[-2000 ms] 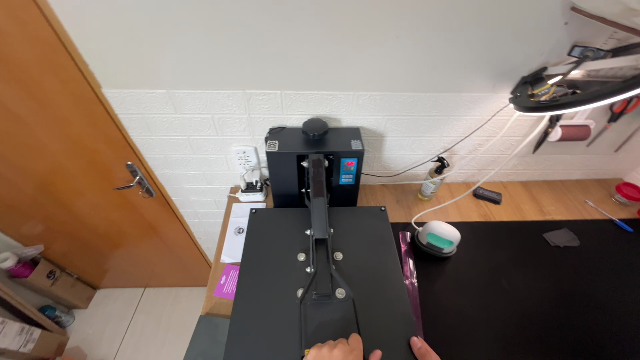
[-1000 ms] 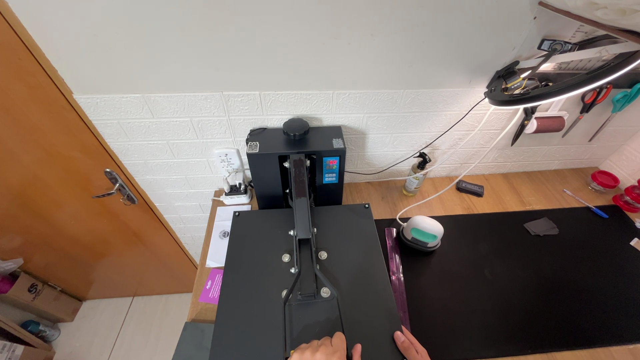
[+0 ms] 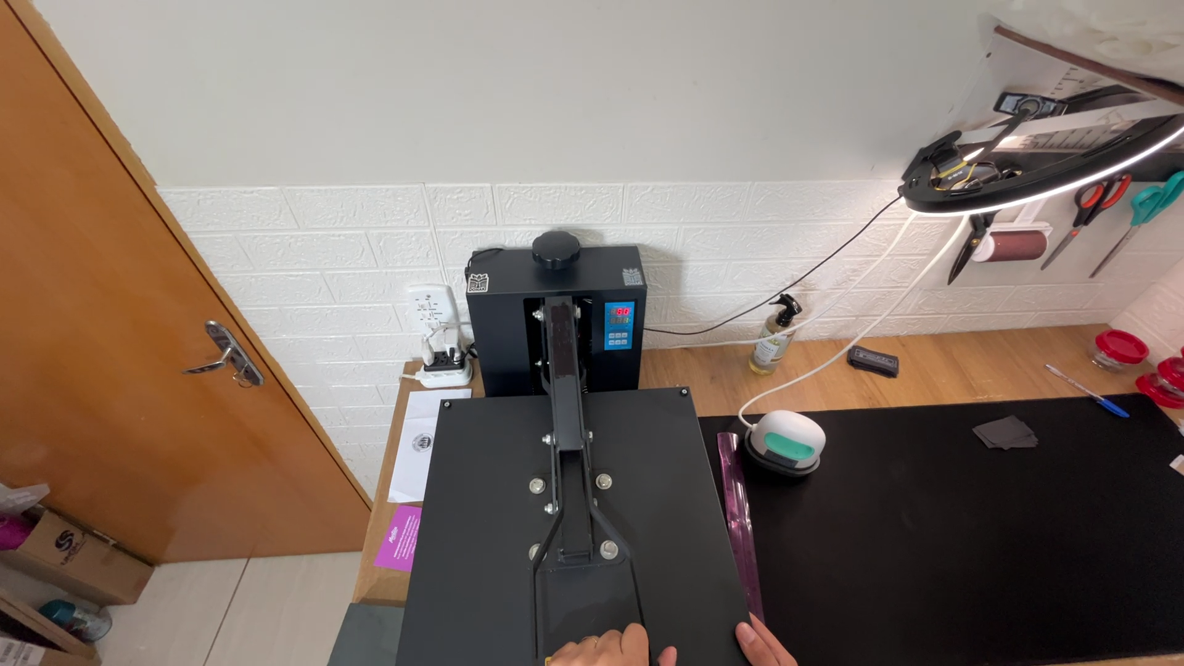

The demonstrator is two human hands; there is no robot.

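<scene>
A black heat press (image 3: 555, 416) stands on the wooden worktop, its wide upper plate toward me and its control panel (image 3: 619, 326) lit. At the bottom edge, my left hand (image 3: 606, 647) is closed near the lower end of the press's handle frame (image 3: 575, 546); the frame cuts off most of it, so its grip does not show. My right hand (image 3: 763, 643) touches the right edge of the plate with its fingertips, partly out of view. A strip of shiny purple film (image 3: 737, 518) lies along the plate's right side. Beside it stands a small white and teal hand press (image 3: 786, 439).
A black mat (image 3: 925, 546) covers the worktop at right, with dark grey squares (image 3: 1005, 433) and a blue pen (image 3: 1091, 390) on it. A spray bottle (image 3: 775, 338) stands near the wall. A ring light (image 3: 1045, 190) hangs upper right. White paper (image 3: 425, 444) lies left of the press.
</scene>
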